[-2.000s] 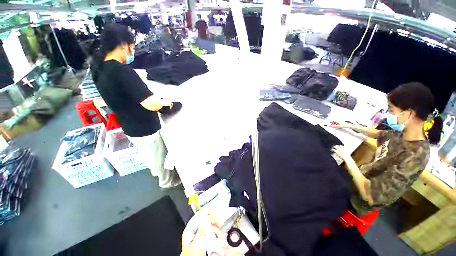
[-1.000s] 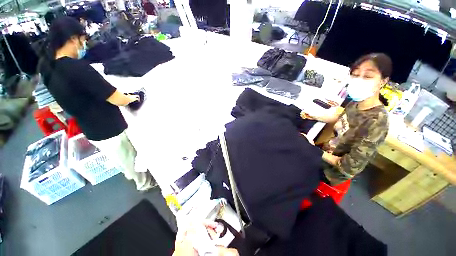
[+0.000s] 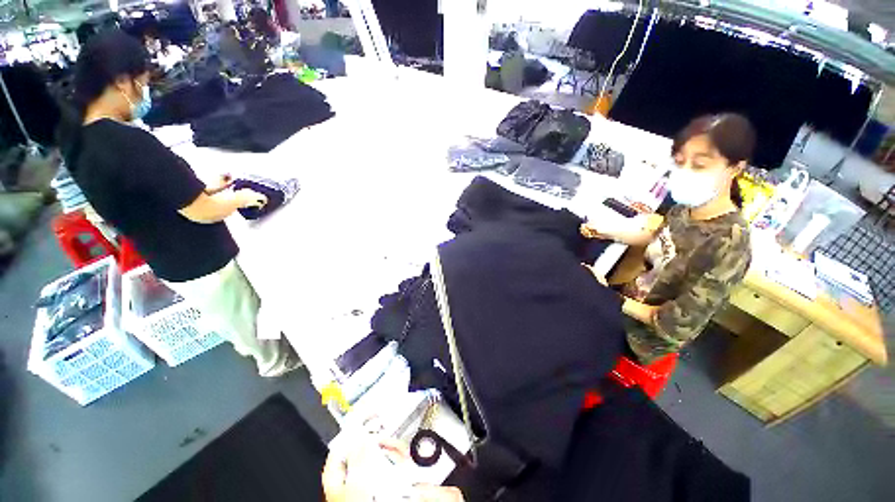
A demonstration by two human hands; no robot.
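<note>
My left hand [image 3: 351,469] is at the bottom edge, washed out by glare. My right hand [image 3: 438,493] is mostly cut off by the edge beside it. A small white bundle [image 3: 394,478], likely tags, shows between my fingertips; its details are blurred. Just beyond, white and pale blue packets [image 3: 378,377] lie on the table corner with a yellow bit [image 3: 335,397]. Dark ring handles [image 3: 426,448], likely scissors, sit right of my hands. A wide pile of dark garments [image 3: 530,314] covers the table edge to the right, crossed by a pale cord [image 3: 450,333].
A person in black [image 3: 147,186] handles a dark packed garment [image 3: 261,196] across the white table [image 3: 334,235]. A person in camouflage [image 3: 692,255] sits right. White crates [image 3: 93,358], red stools [image 3: 83,238] and a black board [image 3: 240,461] are left; a wooden desk [image 3: 805,333] is right.
The view has turned right and slightly down, then settled. The person in camouflage has raised their head. My hands stay close together at the bottom, slightly lower in the picture.
</note>
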